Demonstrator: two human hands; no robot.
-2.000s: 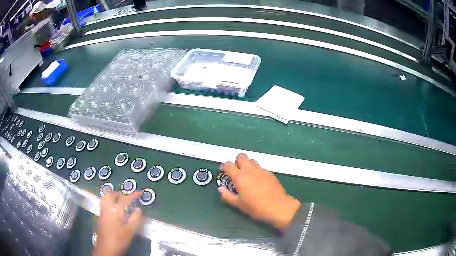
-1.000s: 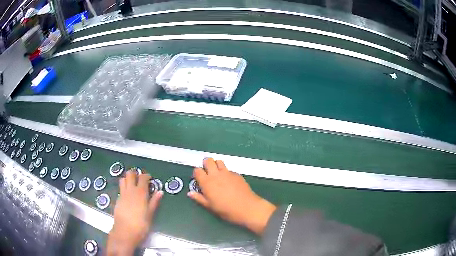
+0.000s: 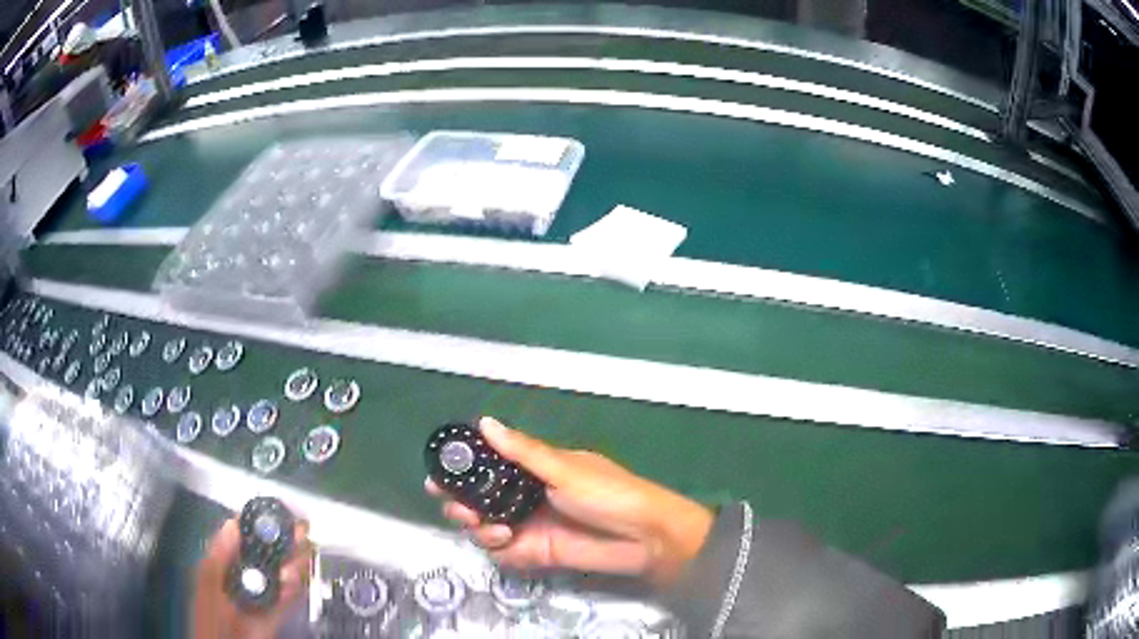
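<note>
My right hand (image 3: 600, 512) is above the near part of the green belt and holds black round components (image 3: 457, 457) on edge between thumb and fingers, their round faces showing. My left hand (image 3: 212, 587), blurred and cut off by the bottom edge, holds black round components (image 3: 265, 534). A clear blister tray (image 3: 437, 592) lies below the hands at the bottom edge, with ringed parts showing in its pockets. Loose ringed parts (image 3: 301, 383) stand in rows on the belt at left.
A clear tray stack (image 3: 277, 225) stands beyond the loose parts. Right of it are a lidded plastic box (image 3: 481, 182) and white paper (image 3: 632, 241). A blue bin (image 3: 118, 194) is far left. Another shiny tray (image 3: 75, 499) is at near left. Metal rails (image 3: 799, 406) divide the belt.
Both hands have closed on components and lifted them off the belt, moving toward the near tray. The front row is shorter at its right end.
</note>
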